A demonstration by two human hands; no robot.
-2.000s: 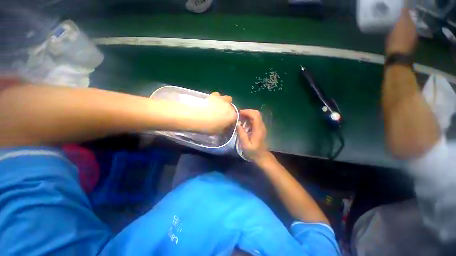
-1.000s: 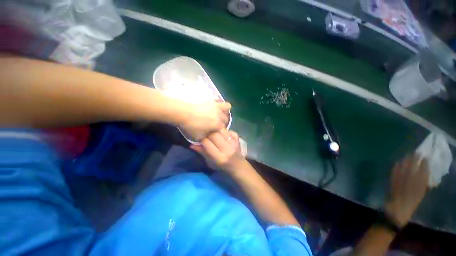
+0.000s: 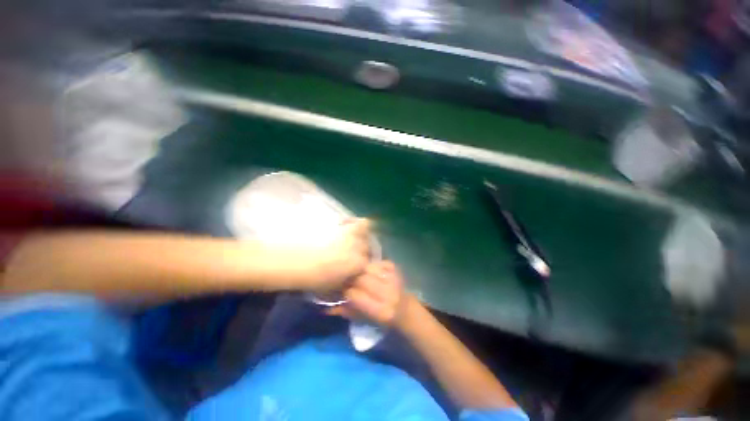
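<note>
The frame is strongly blurred. A white oblong housing point(image 3: 284, 204) is held at the bench's near edge, its far rounded end turned up and left. My left hand point(image 3: 344, 253) lies over the housing's near right end, fingers closed at its rim; the forearm hides much of the housing. My right hand point(image 3: 377, 293) grips the same end from outside and touches my left hand. A small white end cover point(image 3: 365, 335) shows just below my right hand. What the fingertips pinch is hidden.
On the green bench point(image 3: 411, 177) lie scattered screws point(image 3: 440, 195) and a black electric screwdriver point(image 3: 516, 232) with its cord. White cloth or bags point(image 3: 119, 131) lie left, another white bag point(image 3: 692, 259) right. A round white part point(image 3: 377, 75) and a white housing point(image 3: 655, 150) stand farther back.
The view has shifted, so the bench things sit elsewhere in the picture. Both hands stay at the housing's near end. The end cover now shows below my right hand. The neighbour's hand has left the right bag.
</note>
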